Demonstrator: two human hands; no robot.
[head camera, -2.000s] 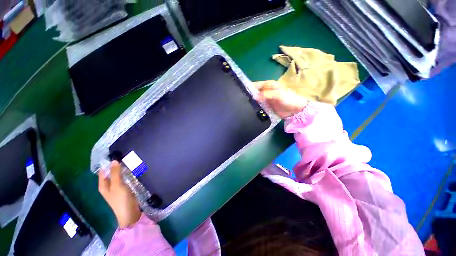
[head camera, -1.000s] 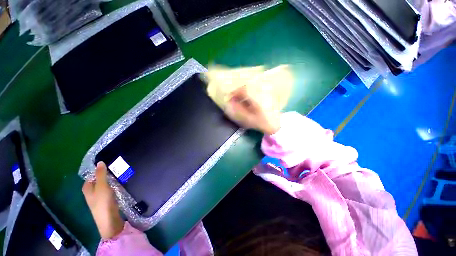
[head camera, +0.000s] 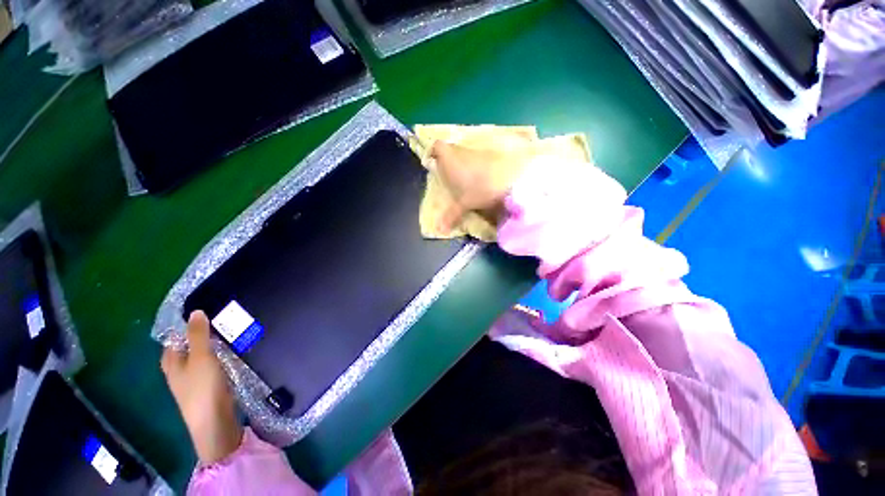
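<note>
A matt-black panel (head camera: 335, 276) lies tilted across the view on a silvery foam sheet (head camera: 238, 232) on the green table. A white-and-blue label (head camera: 237, 325) is near its left end. My left hand (head camera: 204, 387) grips the panel's left end and the foam, thumb on top. My right hand (head camera: 466, 184) holds a yellow cloth (head camera: 558, 147) against the panel's right end. The cloth covers that end, and some of my right fingers are hidden.
Other black panels on foam lie behind (head camera: 233, 92) and at the left (head camera: 24, 310). A stack of panels with foam (head camera: 670, 68) is at upper right, beside a pink sleeve (head camera: 854, 53). Crinkled grey sheets (head camera: 97, 34) are upper left. The blue floor (head camera: 747, 281) shows right.
My right hand has picked up the cloth from the table and brought it onto the panel's right end, where it has since shifted slightly. The panel has moved slightly left; my left hand stays on its end.
</note>
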